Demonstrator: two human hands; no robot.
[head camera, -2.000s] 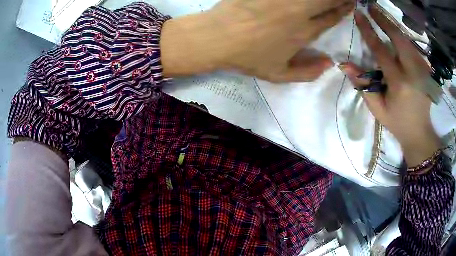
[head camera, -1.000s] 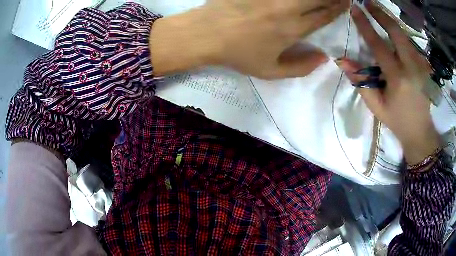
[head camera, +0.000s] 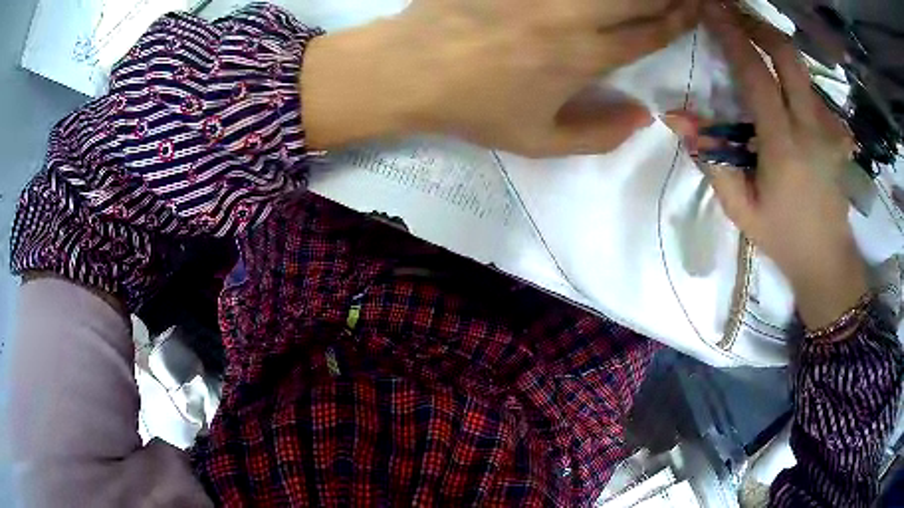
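Note:
The white garment piece (head camera: 605, 218) lies under both hands, with thin dark stitched lines and a brownish-gold edged strip (head camera: 735, 298) near its lower right. My left hand (head camera: 496, 79) reaches in from the left, laid flat over the cloth, thumb apart from the fingers. My right hand (head camera: 783, 189) is on the cloth at the right, blurred, its fingers pointing to the top edge. Black thread snips (head camera: 729, 145) are held in it by the thumb side. The thumb tips are close together. The fingertips of both hands meet near the top edge and are partly hidden.
The white table top with printed ruler marks (head camera: 426, 184) shows left of the cloth. Dark machine parts (head camera: 877, 89) are at the upper right. A red-and-navy checked apron (head camera: 396, 397) fills the lower middle. White papers or cloth (head camera: 654, 491) lie at the bottom right.
My right hand has shifted slightly and its fingers are more blurred and closer together. My left hand has moved slightly left since the oldest frame. The cloth has shifted slightly left.

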